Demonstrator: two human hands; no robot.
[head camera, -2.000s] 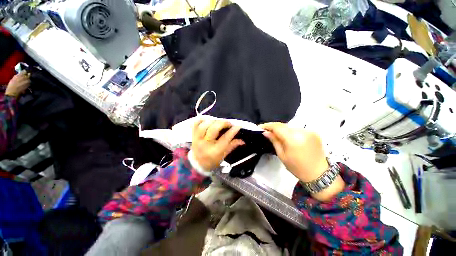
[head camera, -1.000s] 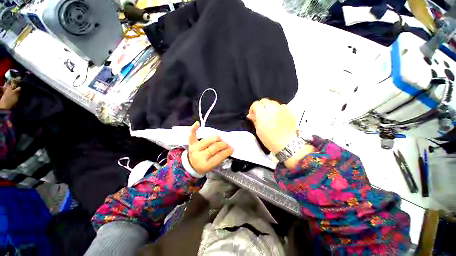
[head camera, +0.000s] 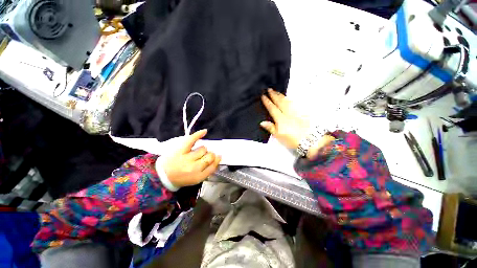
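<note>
A large black garment panel (head camera: 209, 63) lies spread on the white machine table. A white band (head camera: 240, 153) runs along its near edge, close to the table's front edge. A thin white loop (head camera: 193, 112) stands out from the band over the black cloth. My left hand (head camera: 189, 161) lies on the band, its index finger at the loop's base and its other fingers curled; whether it pinches the band is hidden. My right hand (head camera: 285, 121) rests on the panel's lower right part, fingers spread, holding nothing.
The sewing machine (head camera: 418, 52) stands at right, with slim black tools (head camera: 418, 154) and a blue pen (head camera: 440, 146) near it. A grey ruled strip (head camera: 272, 189) follows the table's front edge. A grey motor-like housing (head camera: 57, 26) stands at back left. White pieces (head camera: 137, 230) hang at my lap.
The black panel and white band now lie flatter. My right hand has moved off the band onto the panel and opened out. The fingers of my left hand have shifted to the loop's base.
</note>
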